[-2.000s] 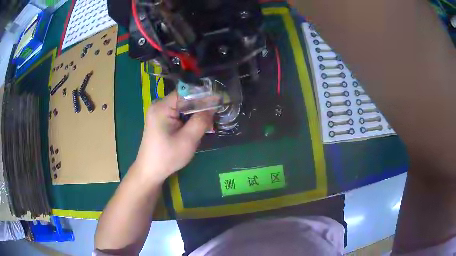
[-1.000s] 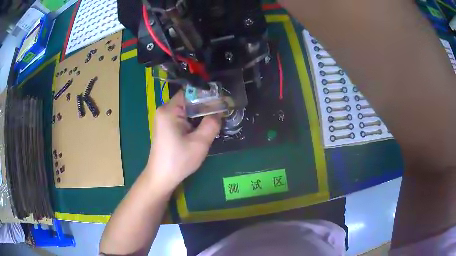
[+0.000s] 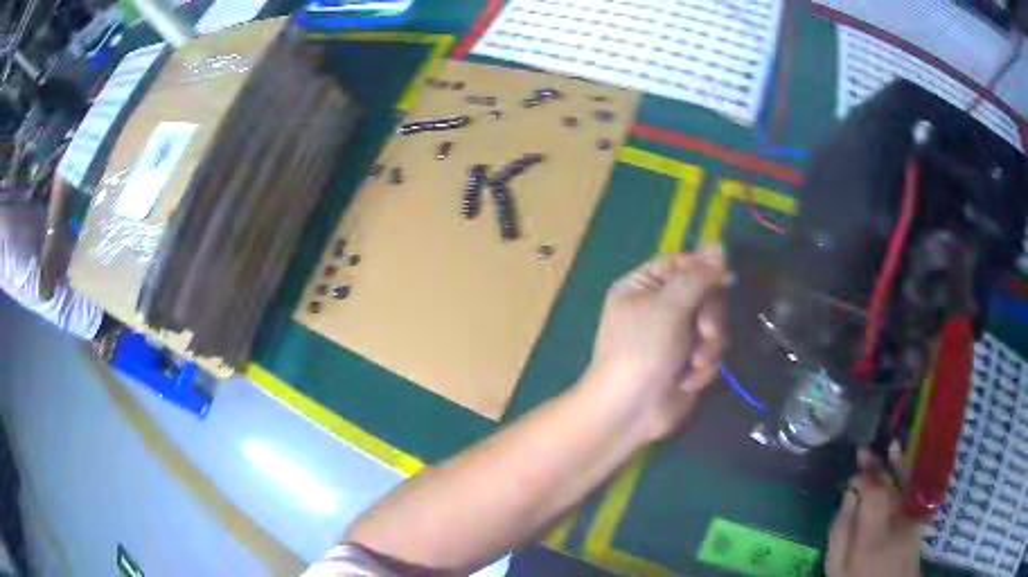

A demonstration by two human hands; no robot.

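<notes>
The black test fixture (image 3: 834, 203) is at the right, blurred, with a red toggle handle (image 3: 941, 417) pointing down and a shiny round metal nest (image 3: 814, 411) at its base. My left hand (image 3: 665, 338) is left of the nest, off the fixture head, with its fingers curled together. Blur hides whether it holds a small part. My right hand (image 3: 879, 518) is low at the right, beside the lower end of the red handle and cut off by the bottom edge. Its grip is unclear.
A tan cardboard sheet (image 3: 451, 304) with loose and lined-up small dark parts lies left of the fixture. A thick cardboard stack (image 3: 242, 203) stands farther left. White trays of parts lie behind (image 3: 676, 51) and at right (image 3: 981, 473). A green label (image 3: 755, 550) is in front.
The view has turned left, so the fixture now sits at the right. My left hand has moved away from the clear block and nest. My right hand has come down beside the red handle.
</notes>
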